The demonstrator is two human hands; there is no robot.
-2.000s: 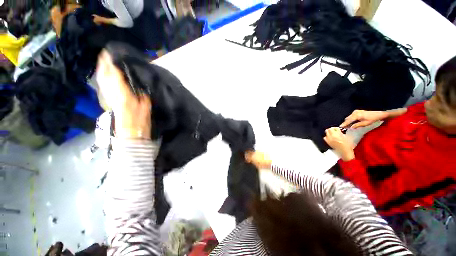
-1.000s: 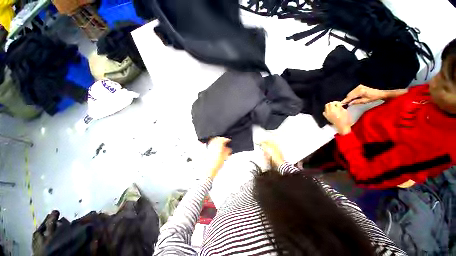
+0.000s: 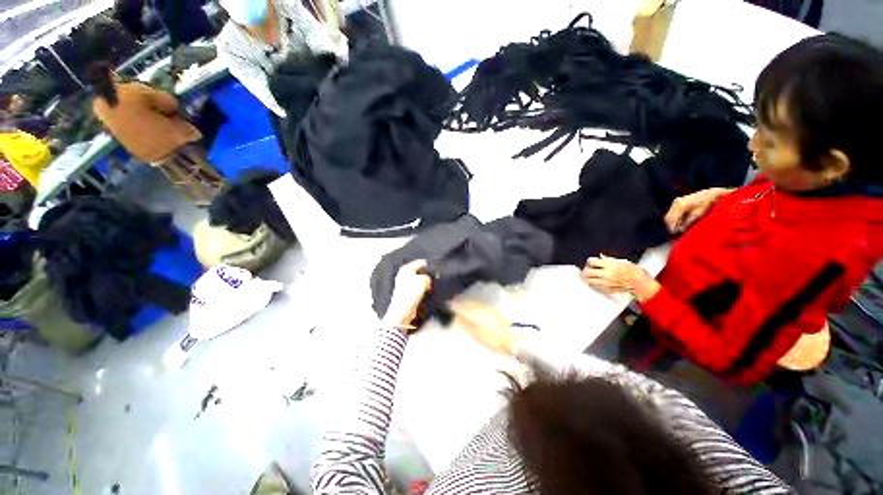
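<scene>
A dark grey garment (image 3: 474,253) lies bunched on the white table (image 3: 571,311) in front of me. My left hand (image 3: 409,293) grips its near left edge, fingers closed on the cloth. My right hand (image 3: 481,327) is blurred beside the garment's near edge, close to a small dark piece of the cloth; whether it holds anything is unclear. A large heap of black garments (image 3: 373,145) lies just beyond, on the table's left part.
A person in red (image 3: 765,280) sits at the right, hands by a black garment (image 3: 605,213). Black narrow strips (image 3: 600,87) are heaped at the far side. A white printed bag (image 3: 228,300) and dark heaps (image 3: 102,251) are on the floor at left.
The black garment that was moving at the top now rests in a heap on the table. The grey garment is more bunched. My right hand has moved left towards my left hand.
</scene>
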